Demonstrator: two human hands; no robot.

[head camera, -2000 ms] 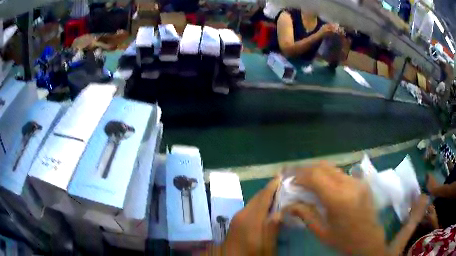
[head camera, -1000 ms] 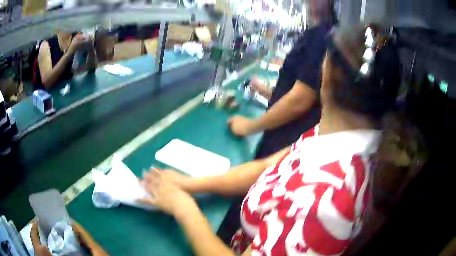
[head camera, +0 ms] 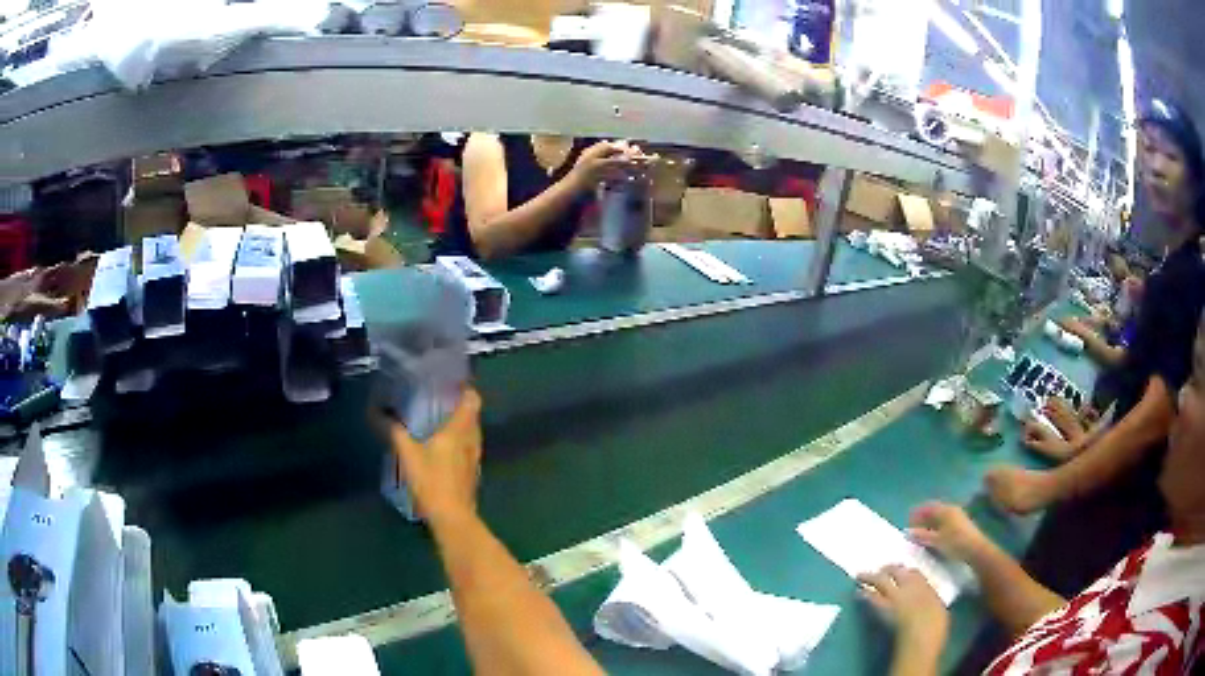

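Note:
My right hand [head camera: 445,452] reaches out over the dark green belt and grips a tall pale carton [head camera: 420,383]. The carton is upright and blurred by motion, with a greyish flap standing up at its top. What is inside it cannot be made out. I cannot tell whether its base touches the belt. My left hand is not in view. White wrapped bundles [head camera: 707,601] lie on the green bench to the right of my forearm.
Picture cartons [head camera: 40,568] stand at lower left. Open cartons [head camera: 212,284] are stacked across the belt [head camera: 634,423]. A long grey shelf [head camera: 529,106] spans above. A neighbour's hands touch a flat white sheet [head camera: 859,535] at right. Another person works beyond the belt.
The view has swung back left and up from the neighbour. The carton with the raised flap has moved from the near bench out over the belt. My left hand has gone out of view.

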